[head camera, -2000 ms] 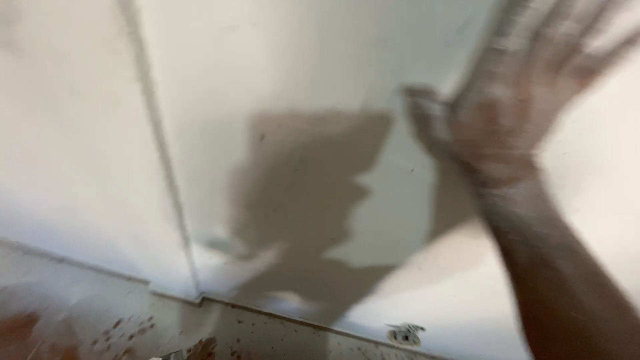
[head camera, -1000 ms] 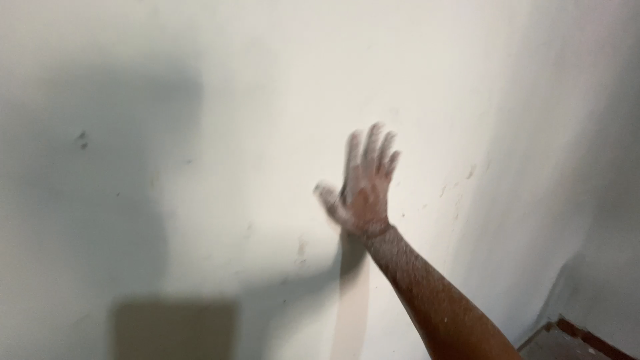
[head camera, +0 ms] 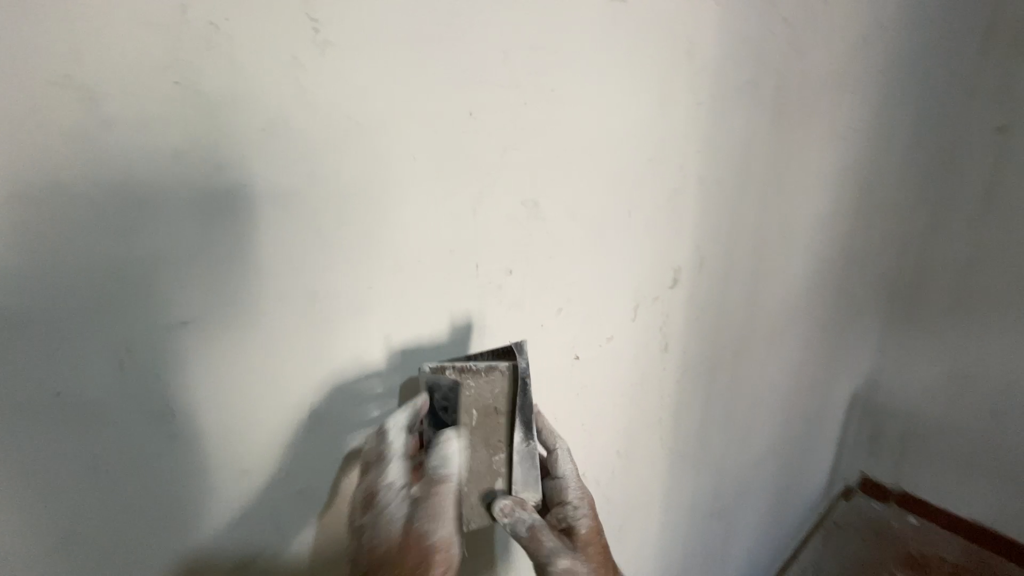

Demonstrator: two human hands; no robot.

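Both hands, coated in white dust, meet at the lower middle of the head view around a flat rectangular block (head camera: 485, 448) with a scuffed grey-brown face. A dark, bent sheet that looks like sandpaper (head camera: 525, 432) lies along its right side and stands away from its top edge. My left hand (head camera: 408, 488), slightly blurred, grips the block's left side by a dark patch. On the lower right, my right hand (head camera: 556, 504) pinches block and sheet, its thumb on the front. Behind them is a pale wall (head camera: 512, 200) with small scuffs and marks.
Shadows of the head and arms fall on the wall at the left. A wall corner (head camera: 848, 416) runs up at the right, with a shaded wall beyond it. At the lower right lies the floor (head camera: 904, 544), edged by a reddish-brown strip (head camera: 944, 516).
One second ago an open hand was raised against the wall; now both hands are low, together on the block and sheet. The view has swung right since the earliest frame.
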